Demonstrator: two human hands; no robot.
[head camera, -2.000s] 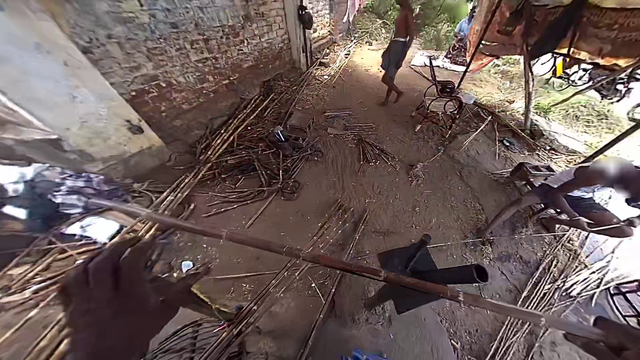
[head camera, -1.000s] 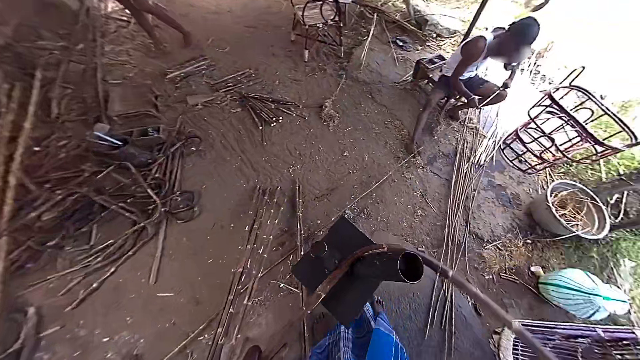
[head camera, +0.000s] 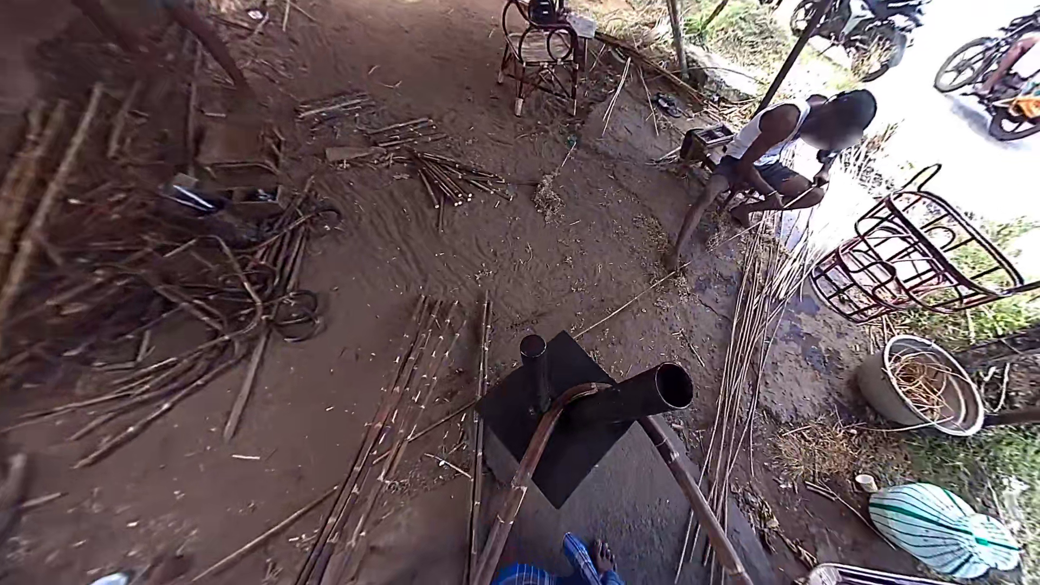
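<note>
A brown cane pole (head camera: 524, 479) is bent into a narrow arch around the pipes of a dark metal bending stand (head camera: 561, 455). Its top passes between the short upright pipe (head camera: 534, 374) and the wide open pipe (head camera: 642, 394). Both legs of the cane run down past the lower edge of the view. Neither my left hand nor my right hand is visible, so what they hold is hidden. Blue checked cloth (head camera: 528, 574) and a bare foot (head camera: 603, 559) show below the stand.
Long canes (head camera: 406, 390) lie left of the stand, thin strips (head camera: 743, 349) right of it. A tangled cane heap (head camera: 244, 309) spreads at left. A seated co-worker (head camera: 772, 154) handles a strip. Cane frames (head camera: 918, 244), a bucket (head camera: 886, 382) and a striped bundle (head camera: 942, 528) stand at right.
The cane was nearly straight across the stand two seconds ago and is now sharply bent around its pipes. My hands have left the view, which has shifted.
</note>
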